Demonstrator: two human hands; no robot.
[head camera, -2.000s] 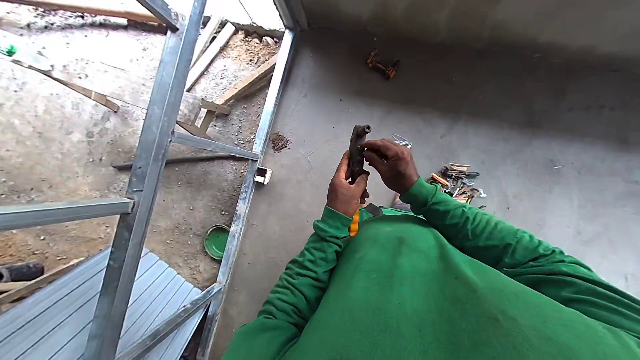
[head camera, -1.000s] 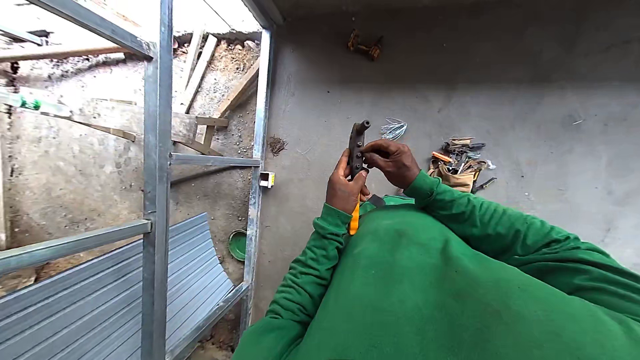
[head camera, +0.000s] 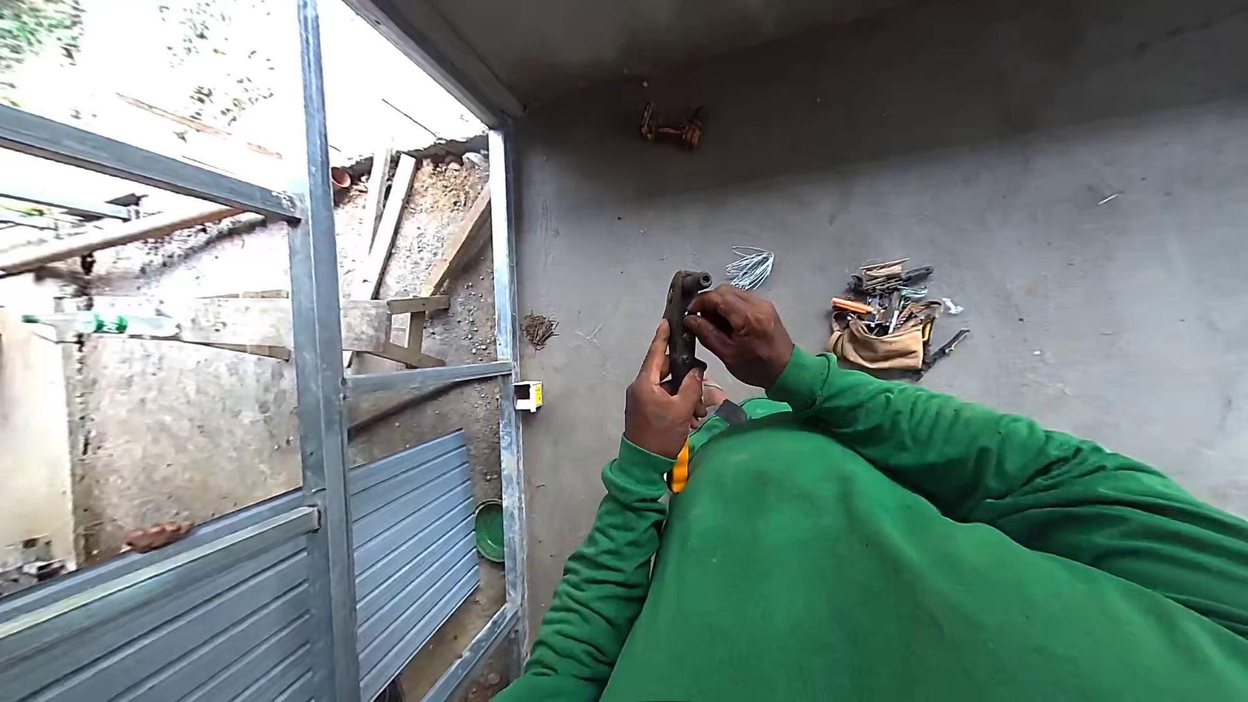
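My left hand (head camera: 663, 402) is closed around the lower part of a dark metal hand tool (head camera: 682, 327), probably a riveter, which stands roughly upright with its round nose at the top. Beside the tool's upper part is my right hand (head camera: 743, 333), fingers bent and thumb and fingertips together against its side; whether a small part is between them cannot be told. A yellow-orange piece (head camera: 680, 468), perhaps a handle grip, shows below my left wrist. Beyond my hands a bundle of thin pale wires (head camera: 751, 267) lies on the concrete floor.
A tan tool pouch (head camera: 881, 349) full of tools lies on the floor at right. A rusty metal piece (head camera: 671, 127) is near the wall. A galvanized steel frame (head camera: 327, 390) stands at left, with corrugated sheet (head camera: 419, 556), wooden boards (head camera: 392, 226) and a green basin (head camera: 490, 531) beyond it.
Both hands stay at the dark tool, my right fingertips still at its upper side. The view has shifted, showing more of the floor at right and the whole pouch.
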